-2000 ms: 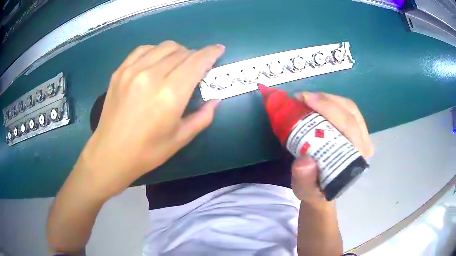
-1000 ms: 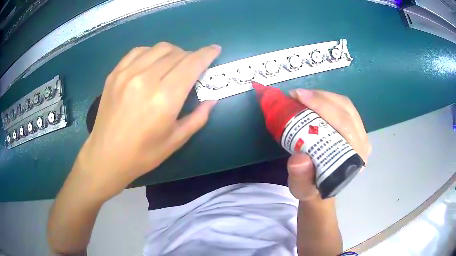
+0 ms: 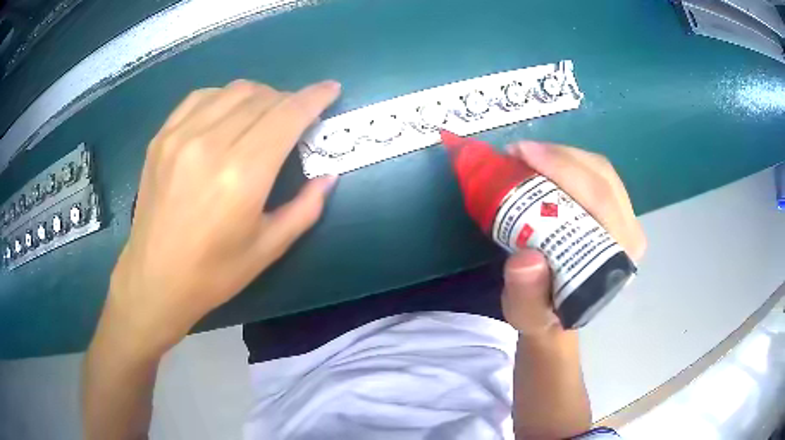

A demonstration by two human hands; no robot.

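A silver-white component strip point(image 3: 448, 116) with a row of round components lies slanted on the green surface. My left hand point(image 3: 219, 185) has its thumb and forefinger on either side of the strip's left end, gripping it while it lies flat. My right hand point(image 3: 577, 193) holds the glue bottle point(image 3: 551, 236), nozzle pointing up and left. The red nozzle tip is at the strip's lower edge, by the third round component from the left. Whether it touches, and any glue, I cannot tell.
Two waiting strips point(image 3: 50, 206) lie side by side at the far left on the green surface point(image 3: 387, 223). A pale rail point(image 3: 146, 51) runs along the upper left. A metal housing point(image 3: 740, 30) stands at the upper right. The wearer's white clothing point(image 3: 387, 378) is at the bottom.
The strip and my left hand have shifted left in view. The nozzle tip has moved from the second round component to the third. The waiting strips also appear further left.
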